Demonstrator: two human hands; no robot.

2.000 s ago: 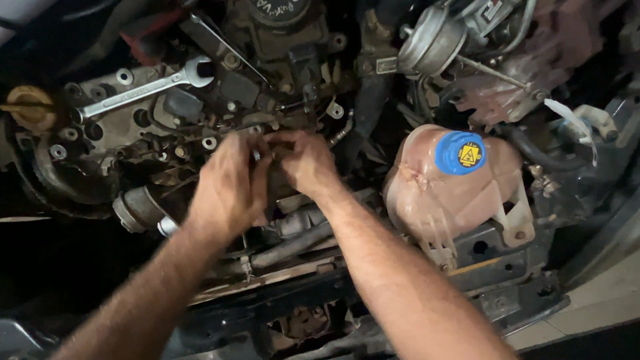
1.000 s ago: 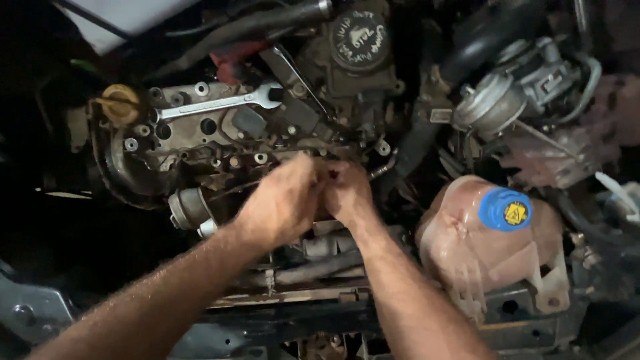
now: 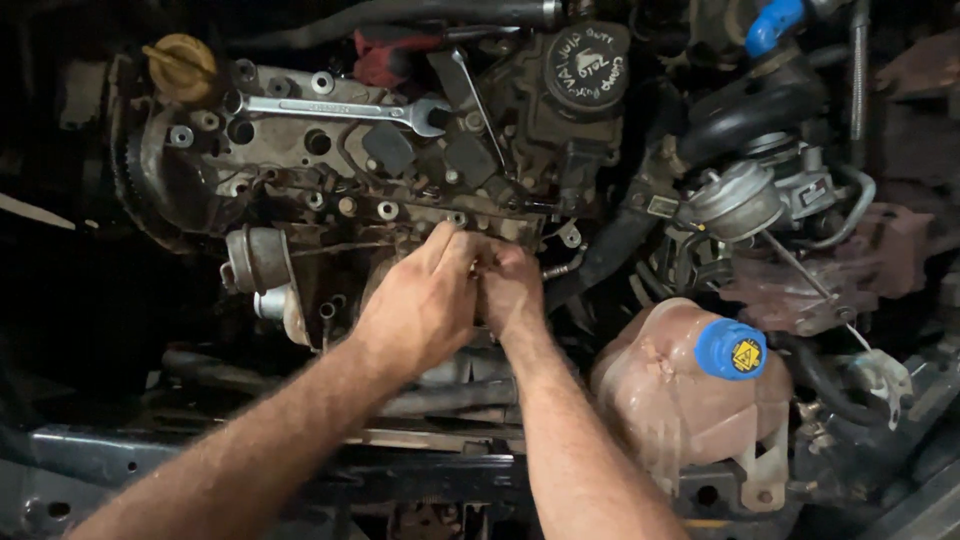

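My left hand (image 3: 420, 300) and my right hand (image 3: 511, 285) meet at the front side of a car engine (image 3: 292, 169), their fingertips close together at the lower edge of its top. The fingers are bent inward; whatever lies between them is hidden, so I cannot tell if they grip anything. Above them a steel combination wrench (image 3: 330, 110) lies across the engine top, its open end toward the right. Beside that end rests a slimmer metal wrench (image 3: 480, 105), slanting down to the right. A metal canister-shaped actuator (image 3: 259, 260) sits left of my left hand.
Right of my right forearm stands a coolant expansion tank (image 3: 675, 405) with a blue cap (image 3: 730, 349). A yellow oil filler cap (image 3: 181, 67) is at upper left, a red-handled tool (image 3: 382, 56) behind the wrenches. A black hose (image 3: 615, 240) and a turbo actuator (image 3: 731, 199) lie to the right.
The view has shifted over the engine bay. Both hands stay together at the engine's front side, their fingers slightly rearranged. The wrenches rest in the same places on the engine.
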